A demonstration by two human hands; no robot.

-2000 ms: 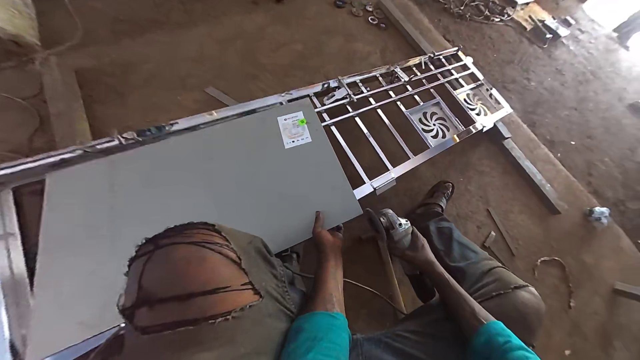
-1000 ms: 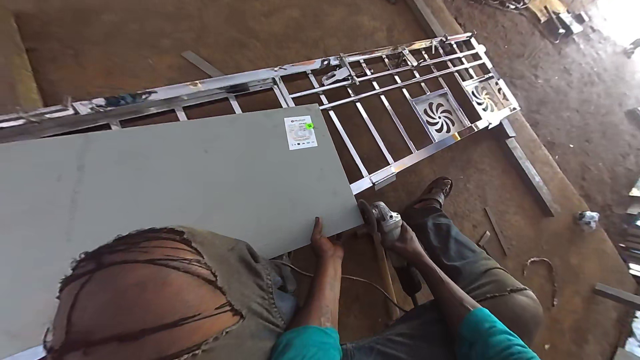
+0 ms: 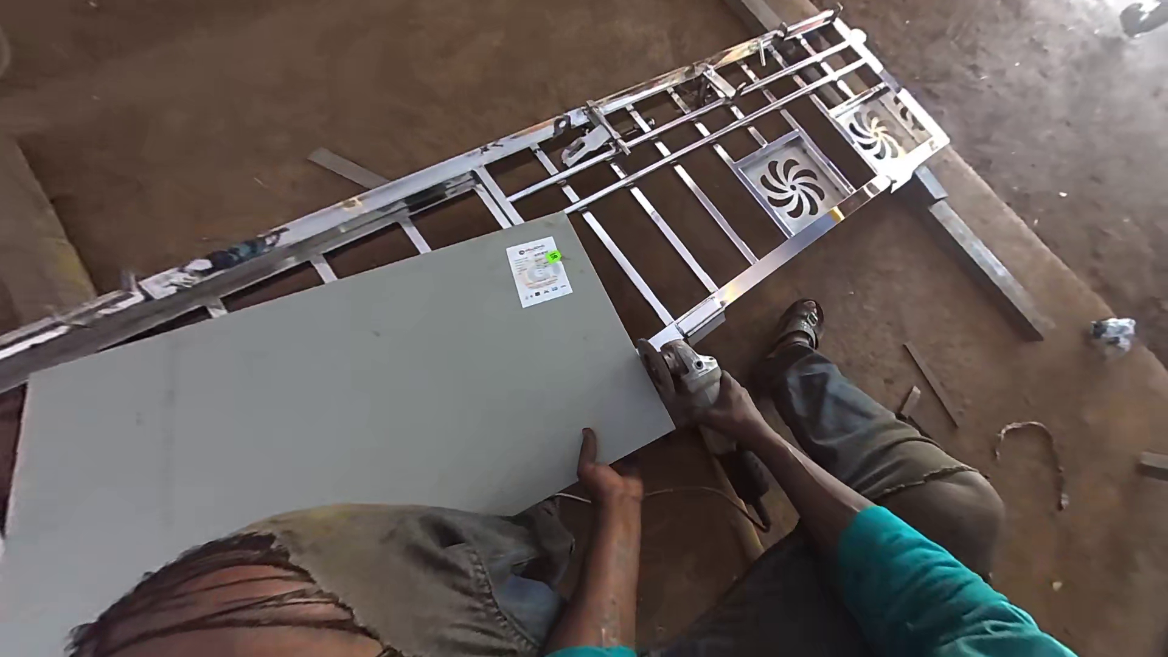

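My left hand (image 3: 606,470) grips the near edge of a large grey sheet panel (image 3: 365,383), thumb on top and fingers hidden below. My right hand (image 3: 730,411) is closed around an angle grinder (image 3: 698,374). The grinder's disc (image 3: 655,367) is upright at the right edge of the panel, near its corner; whether it touches cannot be told. A printed label (image 3: 538,272) with a small green sticker is on the panel. Under the panel and beyond it lies a shiny metal gate frame (image 3: 675,228) with bars and square pinwheel-pattern inserts (image 3: 792,185).
A metal bar (image 3: 985,269) lies under the frame's right end. Thin metal offcuts (image 3: 931,383) and a curled strip (image 3: 1036,433) are on the brown floor. My sandalled foot (image 3: 797,324) stands beside the frame. The grinder's cord (image 3: 703,493) runs between my legs.
The grinder in my right hand has moved from just off the panel's corner to farther up its right edge. My left hand remains on the near edge.
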